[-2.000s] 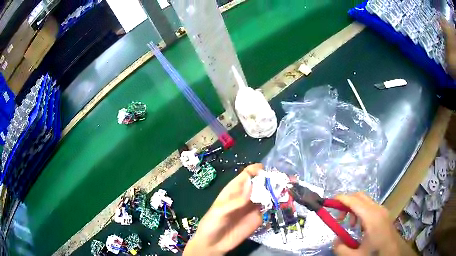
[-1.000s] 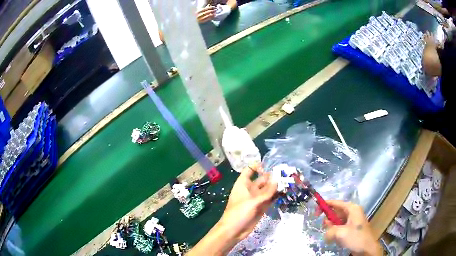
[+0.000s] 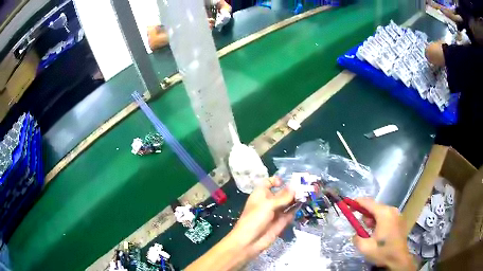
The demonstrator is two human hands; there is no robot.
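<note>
My left hand [image 3: 262,213] holds a wired board assembly by its white plastic housing [image 3: 302,185]. Wires and small board components hang below the housing, over the clear plastic bag [image 3: 339,164]. My right hand [image 3: 384,233] grips red-handled cutters [image 3: 350,214]. Their dark jaws are at the right side of the housing, among the wires; whether they are closed on something cannot be told. A white heap of small fittings [image 3: 299,251] lies below my hands on the bag.
A white squeeze bottle [image 3: 246,168] stands by the grey post [image 3: 204,84]. A clear tube [image 3: 177,151] crosses the belt. Board assemblies lie at lower left [image 3: 193,222] and on the belt [image 3: 147,144]. A blue tray [image 3: 392,87], a cardboard box [image 3: 426,169] and a person [image 3: 463,90] are at right.
The view has shifted, showing more of the person and box at right. The cutters have stayed by the housing, and their handles now look more spread than one second ago.
</note>
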